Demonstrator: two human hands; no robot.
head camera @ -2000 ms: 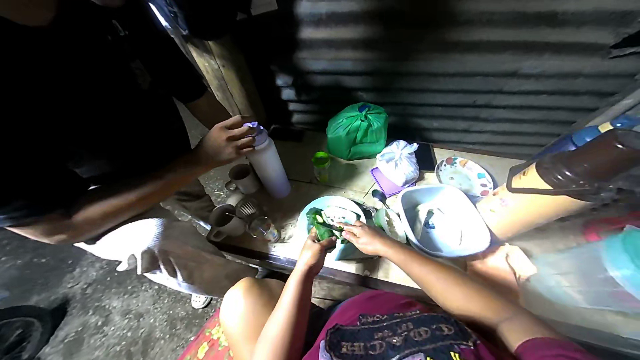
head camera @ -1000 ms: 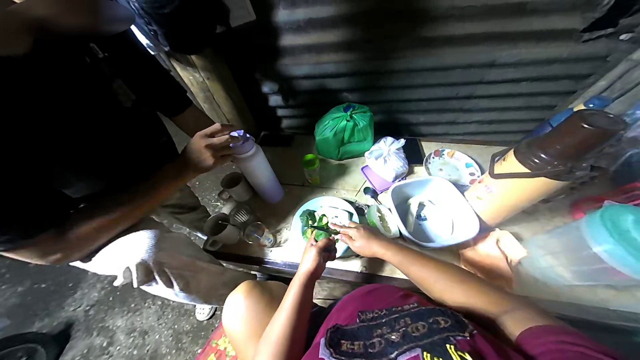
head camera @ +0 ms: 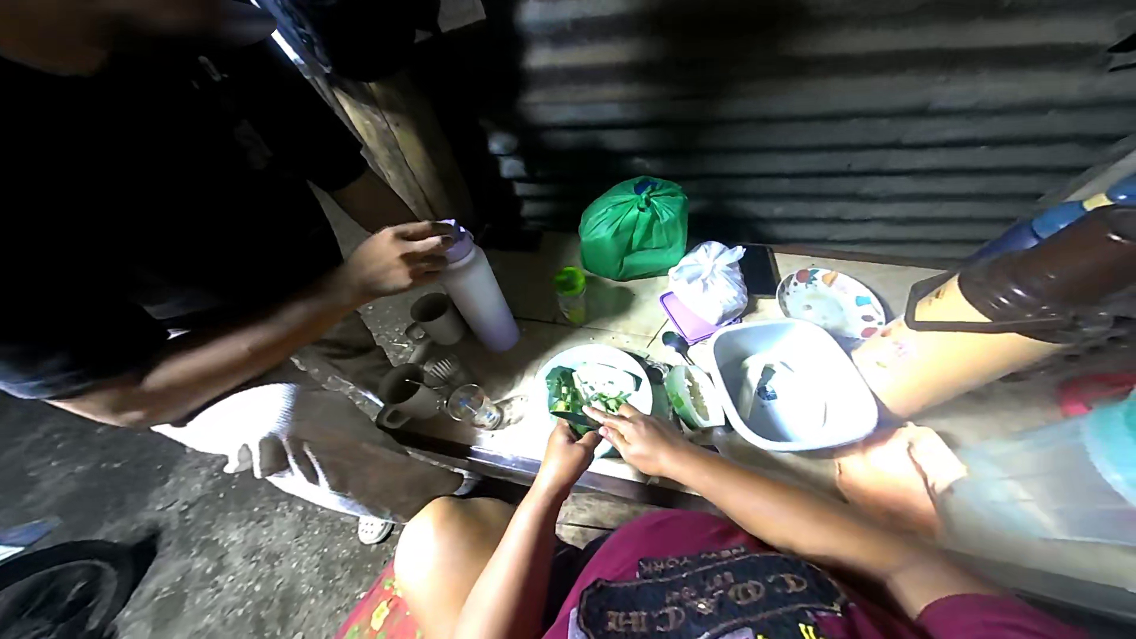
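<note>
My left hand [head camera: 568, 453] is closed on dark green leaves [head camera: 564, 390] over the near left rim of a round white plate [head camera: 641, 364]. From the right, my right hand [head camera: 641, 437] reaches in with its fingertips at the same leaves; whether they grip them is too small to tell. Chopped green pieces [head camera: 611, 387] lie on the plate. Just right of it are a small green-and-white bowl [head camera: 694, 396] and a dark spoon [head camera: 676, 343].
A person's hand [head camera: 399, 259] is on a tall bottle [head camera: 481, 297] at the left, near mugs [head camera: 435, 319] and a drinking glass [head camera: 474, 406]. A white basin [head camera: 794, 426], a large flask [head camera: 950, 346] and a patterned plate [head camera: 830, 297] stand right; a green bag [head camera: 634, 232] sits behind.
The leaves over the plate have shifted a little in my hands. The other person's hand stays at the top of the tall bottle.
</note>
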